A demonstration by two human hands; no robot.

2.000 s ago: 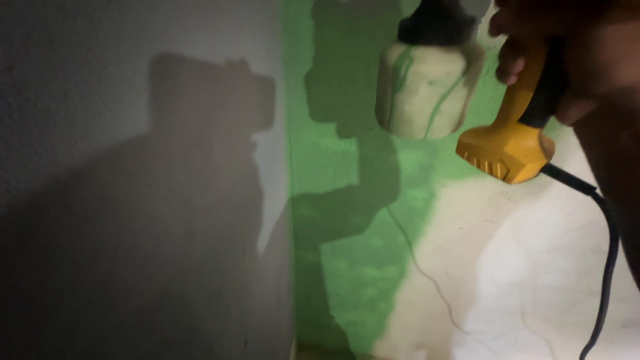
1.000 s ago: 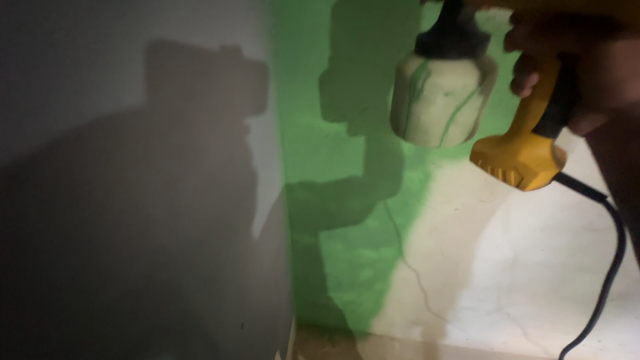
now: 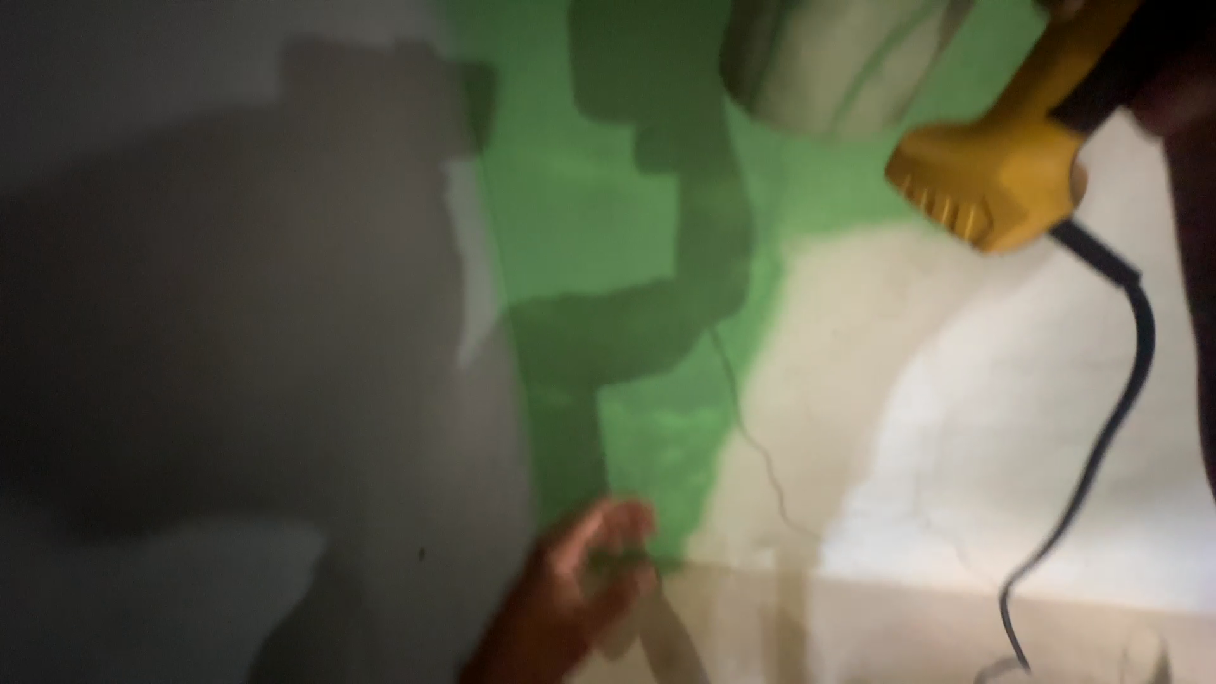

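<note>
A yellow and black electric paint sprayer (image 3: 993, 180) hangs at the upper right, its handle running up out of view. My right hand (image 3: 1173, 95), dark and blurred at the right edge, is around that handle. The sprayer's pale paint cup (image 3: 845, 62), streaked with green, is cut off by the top edge. My left hand (image 3: 608, 570) is low in the middle, blurred, fingers curved apart with nothing seen between them. Behind both hands, the wall bears green paint (image 3: 655, 437) beside an unpainted white part (image 3: 1007, 427).
A grey wall (image 3: 399, 532) stands at the left and meets the green one in a corner. The sprayer's black cord (image 3: 1107, 437) curves down to the pale floor (image 3: 883, 627). A thin crack-like line runs down the painted wall. Shadows of the person and sprayer fall on both walls.
My left hand has come into view at the bottom. The paint cup and sprayer now sit higher in view, with more floor showing.
</note>
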